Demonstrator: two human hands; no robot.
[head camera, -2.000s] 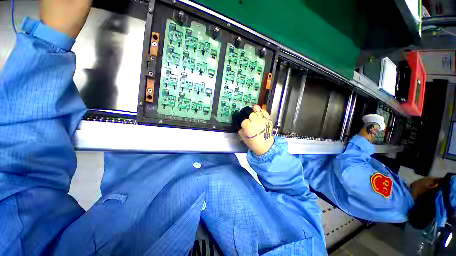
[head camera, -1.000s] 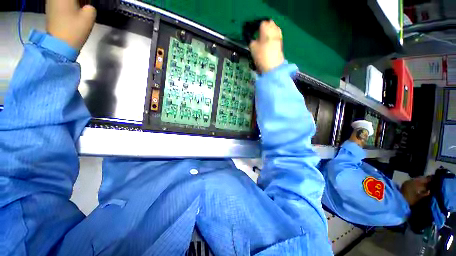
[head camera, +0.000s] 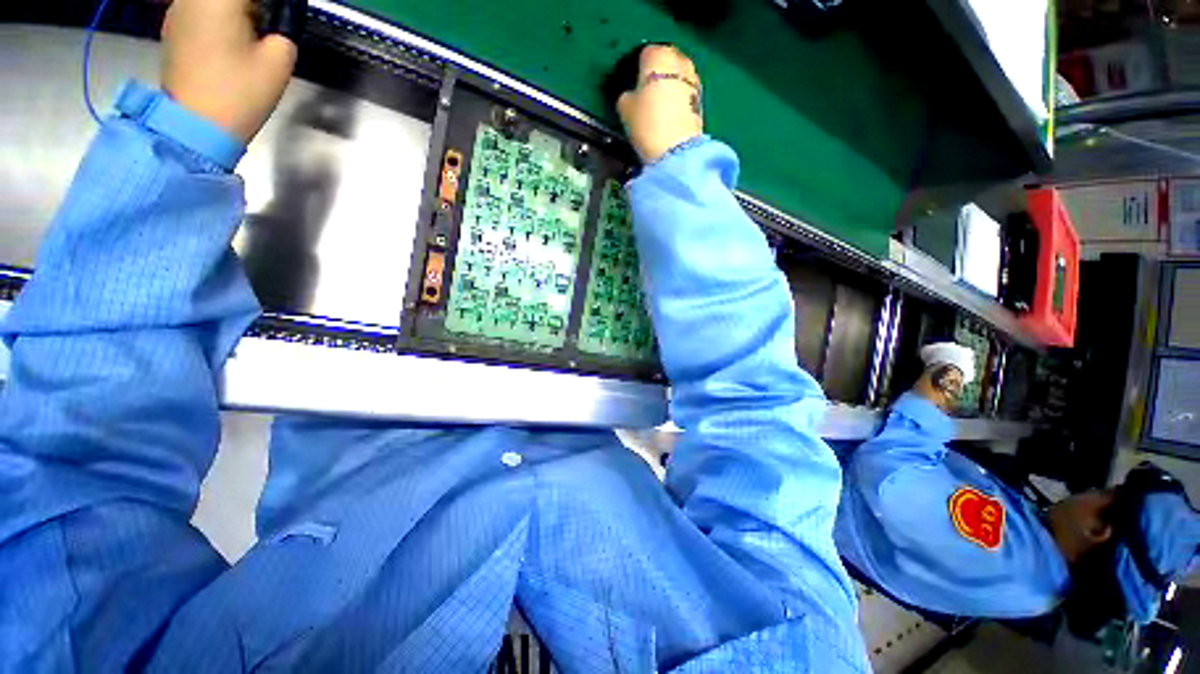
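Two pale green PCB panels lie side by side in a black pallet (head camera: 428, 211) on the conveyor; the left panel (head camera: 520, 244) shows whole, the right panel (head camera: 612, 283) is partly covered by my right sleeve. My right hand (head camera: 658, 103), with black coverings on its fingertips, is over the green mat just beyond the pallet's far edge; its fingertips are blurred. My left hand (head camera: 226, 69) is at the upper left, beyond the shiny metal plate, its fingertips also dark. Whether either hand holds a part cannot be told.
Small dark pieces lie on the green mat (head camera: 790, 132). A silver conveyor rail (head camera: 434, 387) runs in front of me. A blue cord hangs at the upper left. A red bin (head camera: 1053, 270) and white papers (head camera: 976, 248) are at right, near another worker in a blue smock (head camera: 921, 507).
My right hand has moved from the right panel's near edge to the mat, then slightly left. My left hand shows more fully and further right. The pallet appears further right and lower in view.
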